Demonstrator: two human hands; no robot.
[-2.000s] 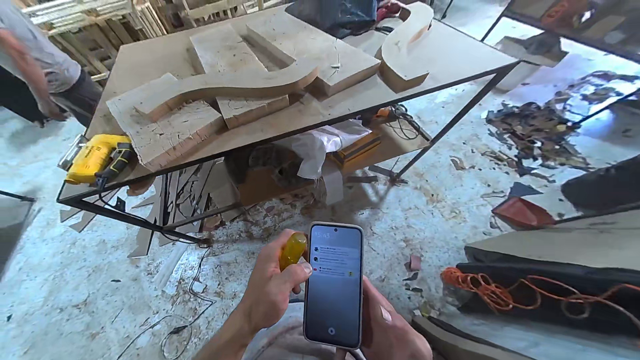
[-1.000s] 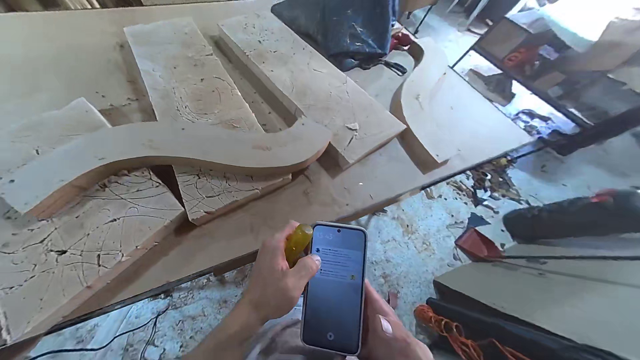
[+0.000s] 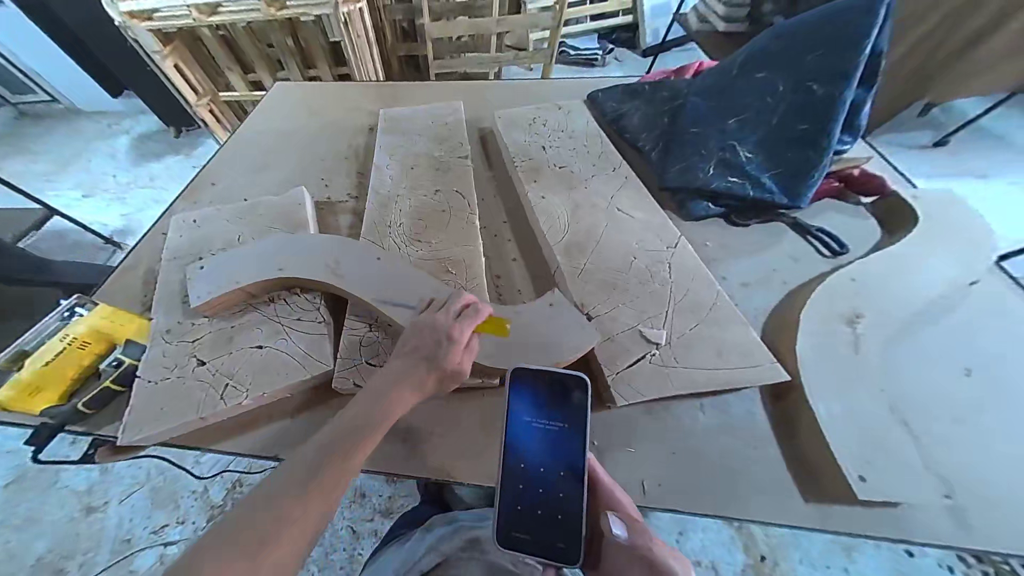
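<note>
My left hand [image 3: 440,344] grips a yellow-handled tool [image 3: 493,326] whose far end, a thin dark shaft, lies over the S-curved wooden piece [image 3: 336,260]. What kind of tool it is cannot be told. The curved piece rests across scored wooden boards [image 3: 424,208]. Nearer me, my right hand [image 3: 632,528] holds a smartphone [image 3: 542,464] upright, its lit screen facing me. To the right of the phone, a second wide curved wooden piece [image 3: 904,336] lies on the table.
A yellow power tool [image 3: 68,356] with a black cord sits at the table's left edge. Dark blue cloth or sheeting [image 3: 728,112] is heaped at the back right, beside a black-handled item [image 3: 812,236]. Wooden pallets [image 3: 272,48] stand behind the table [image 3: 320,120].
My left hand has left the phone's side and moved onto the curved wooden piece with the yellow-handled tool. The phone's screen shows a different display. The view has moved in over the table.
</note>
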